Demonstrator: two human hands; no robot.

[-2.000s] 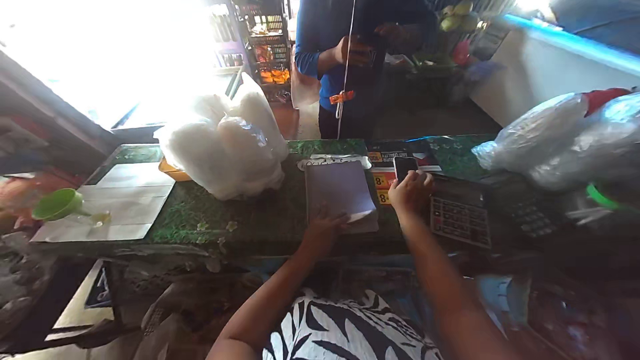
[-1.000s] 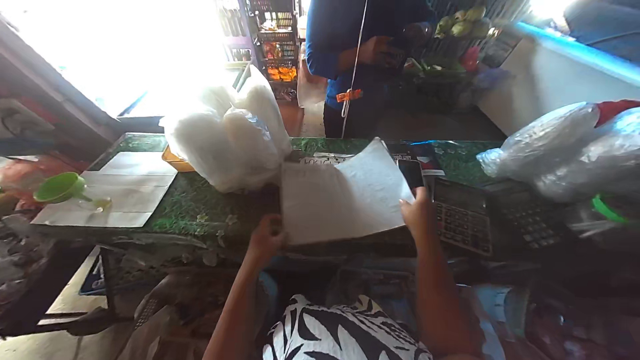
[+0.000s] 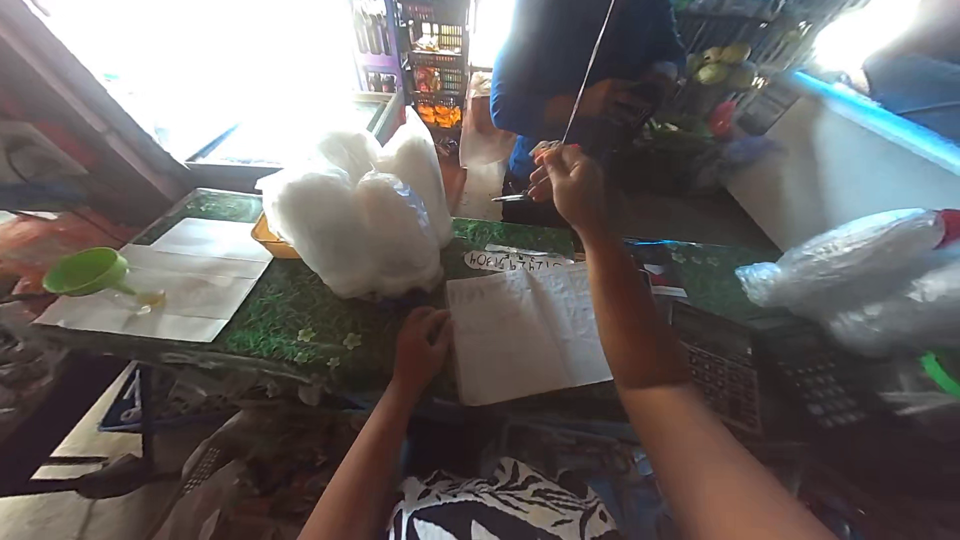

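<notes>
My left hand [image 3: 422, 346] rests at the left edge of an open notebook [image 3: 517, 337], its fingers curled; whether they grip the cover is unclear. The notebook lies on the green patterned counter cover [image 3: 300, 337], with handwriting on its pages. My right hand [image 3: 571, 184] is raised beyond the counter's far edge, its fingers closed on the orange item at the lower end of a hanging white string [image 3: 590, 67]. A pen [image 3: 510, 198] sticks out to the left beside that hand. My right forearm passes over the notebook's right side.
Filled white plastic bags [image 3: 360, 217] stand left of the notebook, by a yellow basket [image 3: 271, 238]. A green funnel [image 3: 86, 271] sits at far left. Calculators [image 3: 716, 367] and clear bags [image 3: 862, 277] occupy the right. A person in a blue top [image 3: 551, 60] stands across the counter.
The notebook, closed two seconds ago, is now open and lies flatter than one second ago. My right hand has left its right edge and moved up and away to the string.
</notes>
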